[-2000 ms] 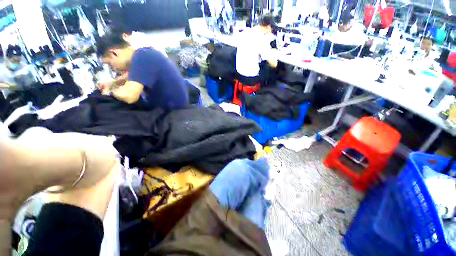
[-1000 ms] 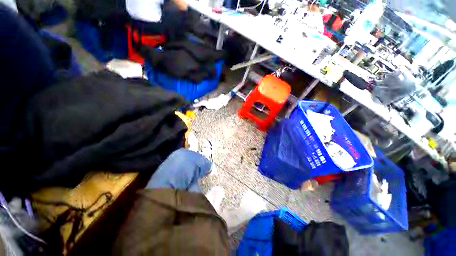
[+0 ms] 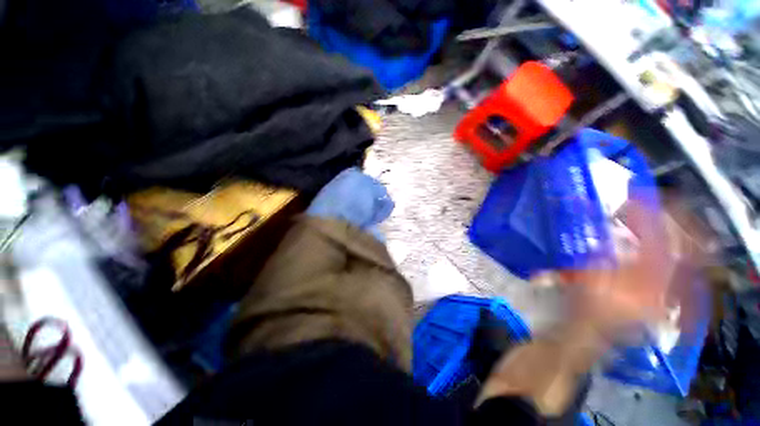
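My right hand is at the right, strongly blurred, reaching out in front of the blue crates; whether it holds anything cannot be told. My left hand is not clearly seen; only a dark sleeve and a sliver of skin show at the lower left edge. Dark garments lie in a thick heap over the yellow-brown wooden box. A thin dark cord lies tangled on the box top. Dark red scissor handles lie on the white table at the lower left.
A blue crate with white scraps stands at the right, partly behind my hand. A smaller blue crate with dark cloth is near my knees. A red-orange stool stands beyond. Another blue crate holds dark cloth. White table edges run at upper right.
The view has swung right and down since the first frame. My right hand has come in at the right over the crates. The scissor handles now show; the seated worker is mostly out of view.
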